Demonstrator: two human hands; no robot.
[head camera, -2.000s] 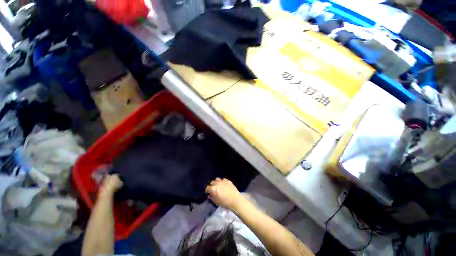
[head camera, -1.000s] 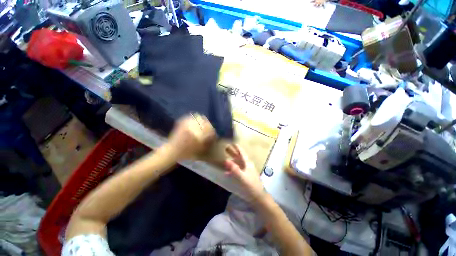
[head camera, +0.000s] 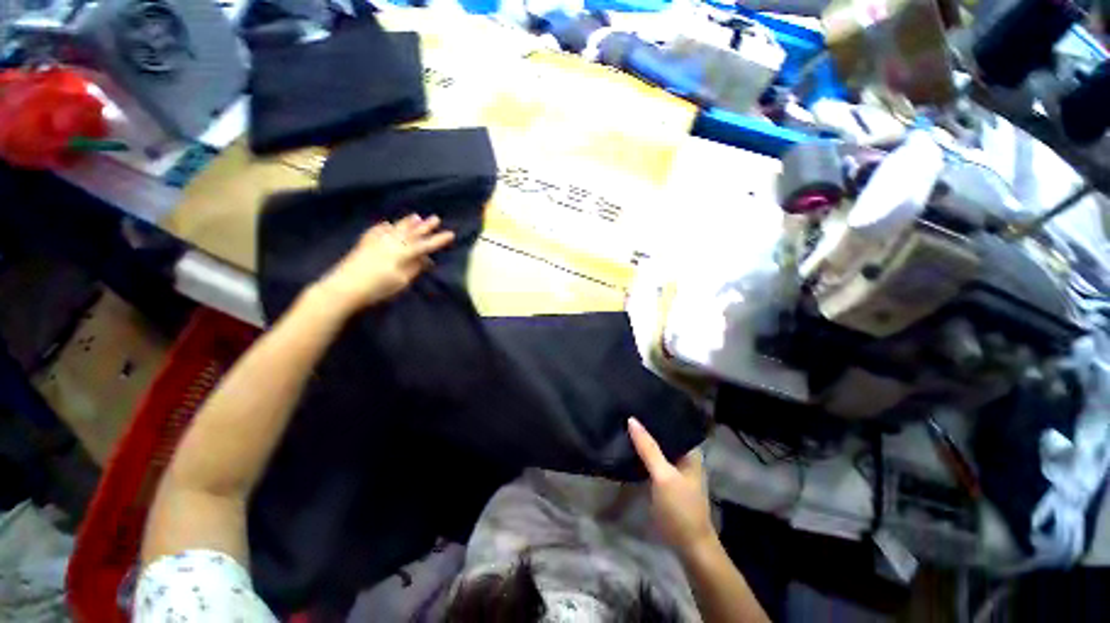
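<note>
A black fabric panel (head camera: 426, 353) lies over the table edge and hangs down over my lap. My left hand (head camera: 392, 258) rests on its upper part with fingers spread. My right hand (head camera: 672, 469) is at its right end near the machine, thumb and fingers at the cloth edge; whether they pinch it is unclear. A folded black piece (head camera: 335, 91) lies behind on the yellow-tan cardboard (head camera: 596, 158). The overlock machine (head camera: 895, 262) stands to the right.
A red plastic basket (head camera: 140, 456) is low at left. A red plastic bag (head camera: 49, 116) and grey fan box (head camera: 171, 61) are at far left. A blue tray (head camera: 743, 132) runs behind. White tape (head camera: 1065, 450) hangs at right.
The black cloth has gone from the basket area to the table and is now spread out towards the machine. My hands have moved apart, and the view has turned right since the first frame.
</note>
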